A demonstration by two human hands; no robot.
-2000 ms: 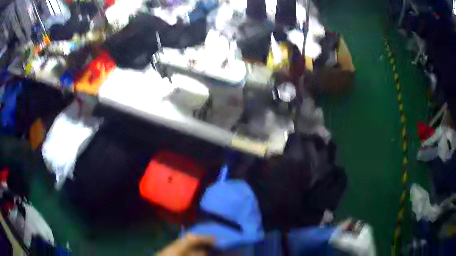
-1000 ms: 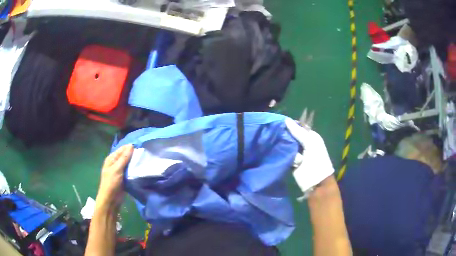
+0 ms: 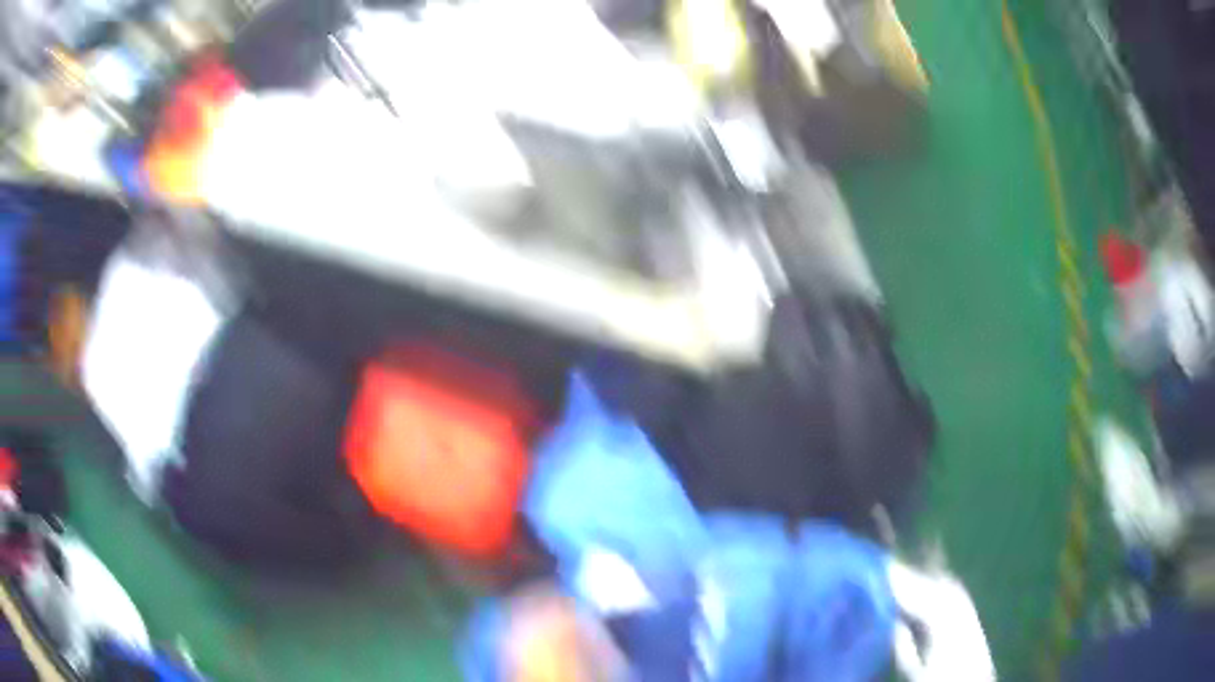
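The blue garment piece [image 3: 786,586] is at the bottom centre, blurred, with a light blue part [image 3: 606,486] behind it and a white patch. My left hand [image 3: 553,640], bare and cut off by the lower edge, is on the garment's left side. My right hand [image 3: 939,620], in a white glove, is at its right end, with faint thin points above the glove. Both hands hold the garment. Its lower part is out of the picture.
A red stool [image 3: 433,453] stands left of the garment. Behind is a white machine table [image 3: 440,267]. A dark heap [image 3: 826,413] lies beyond the garment. Green floor with yellow-black tape [image 3: 1070,307] runs along the right. A brown carton [image 3: 866,113] stands at the back.
The view has tilted up and blurred. The garment and both hands now sit lower in the picture, partly cut off. The white table has come back into view. Both hands keep hold of the garment.
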